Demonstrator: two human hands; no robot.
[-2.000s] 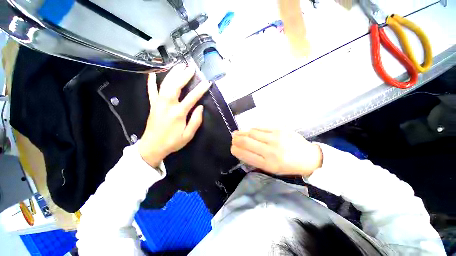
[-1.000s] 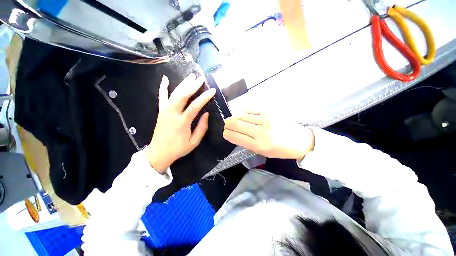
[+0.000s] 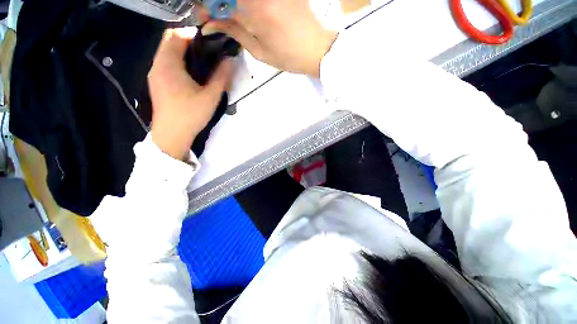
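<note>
The black jacket body (image 3: pixel 82 120) lies on the left of the table, with two snaps and a thin grey trim line on it. My left hand (image 3: pixel 183 88) grips the bunched black cloth edge near the top centre, thumb and fingers around it. My right hand (image 3: pixel 275 35) is at the same cloth edge, under the sewing machine (image 3: pixel 152 7), of which only the lower edge shows at the top. Its fingertips are blurred and partly hidden near the blue-grey cylinder (image 3: pixel 220 7). The needle area cannot be made out.
Scissors with red and yellow handles (image 3: pixel 484 25) lie at the upper right. A ruler strip (image 3: pixel 278 162) runs along the white table's front edge. Blue crates (image 3: pixel 221 243) stand below. Orange-handled snips (image 3: pixel 38 251) lie at the far left. Dark cloth (image 3: pixel 557 95) is at the right.
Both hands have moved up to the machine; the right has left the lower zipper edge. The cloth edge is now bunched between the hands and uncovers the ruler strip. The whole view has shifted, with the machine higher.
</note>
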